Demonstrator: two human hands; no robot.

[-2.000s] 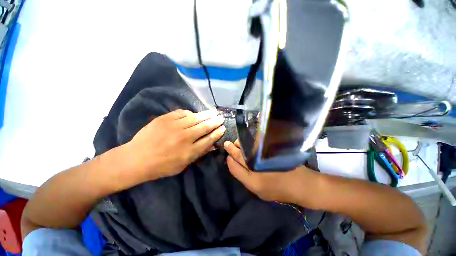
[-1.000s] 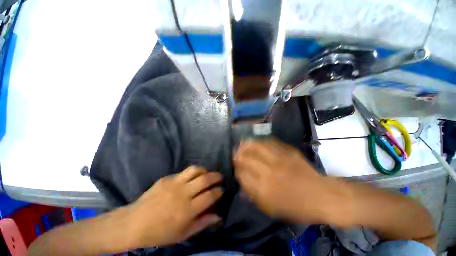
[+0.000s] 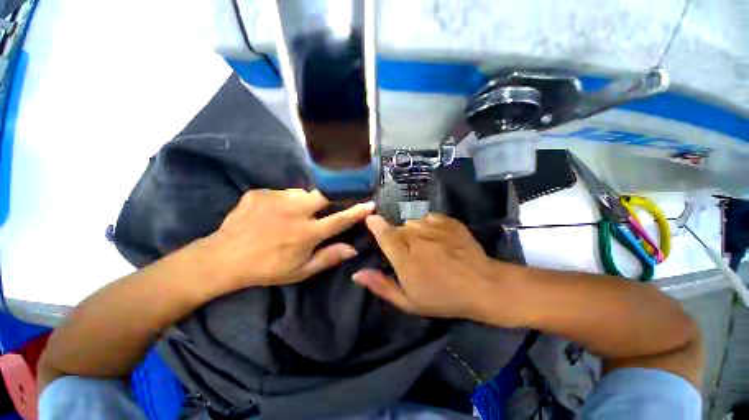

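Dark grey cloth (image 3: 246,328) lies bunched on the white table and hangs into the lap. My left hand (image 3: 283,238) lies on the cloth left of the needle area, fingers pointing right, some fingertips hidden behind the dark, shiny upright part. My right hand (image 3: 435,267) rests on the cloth just below the presser foot area (image 3: 413,184), its index fingertip close to my left index fingertip. Both hands press on the cloth; whether they pinch an edge is unclear. The white sewing machine (image 3: 427,107) with a blue stripe stands over the cloth.
Scissors with green and yellow handles (image 3: 616,238) lie right of a black phone (image 3: 544,174). The shiny upright part (image 3: 333,107) blocks some of the view. Grey pieces (image 3: 562,369) lie low right; a red stool part (image 3: 18,381) shows lower left.
Since one second ago both hands have moved up to the needle area, my left hand the most. The cloth has been shifted and bunched in front. The camera view has also shifted.
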